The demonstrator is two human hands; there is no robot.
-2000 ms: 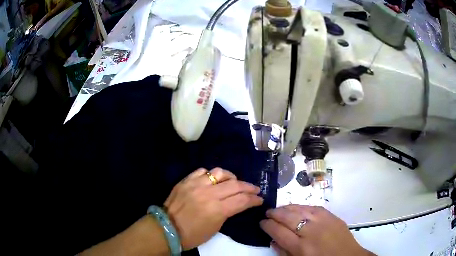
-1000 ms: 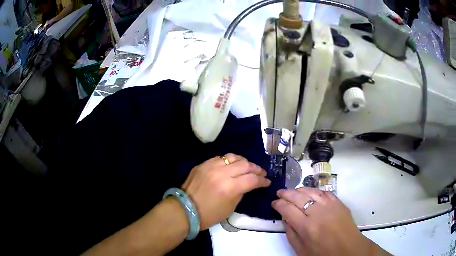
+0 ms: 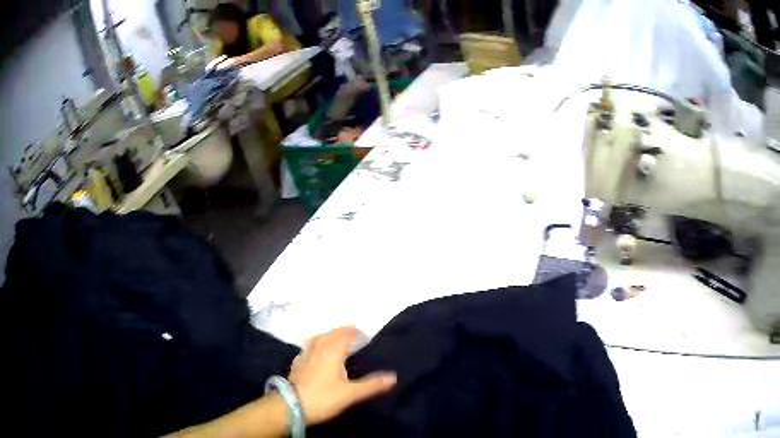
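Note:
A dark garment piece [image 3: 479, 351] lies over the front of the white table, its upper corner close to the needle plate [image 3: 590, 280]. My left hand [image 3: 333, 376], with a pale green bangle, is at its left edge, thumb and fingers spread; whether it grips any cloth is unclear. My right hand is out of the picture. The cream sewing machine [image 3: 667, 162] stands at the right, with no cloth seen under its foot. A large dark bundle of garment pieces [image 3: 111, 308] is at the left.
Black thread snips [image 3: 719, 285] lie on the machine bed. The white table [image 3: 428, 231] stretches away ahead. A green basket [image 3: 318, 175] stands beyond its left edge. A person [image 3: 257, 38] sits at another station at the back left. White covering [image 3: 641, 51] is draped behind the machine.
The view has swung left and up. The garment is away from the needle and lies nearer me. My left hand has moved left, off the stitching area; my right hand has left the picture.

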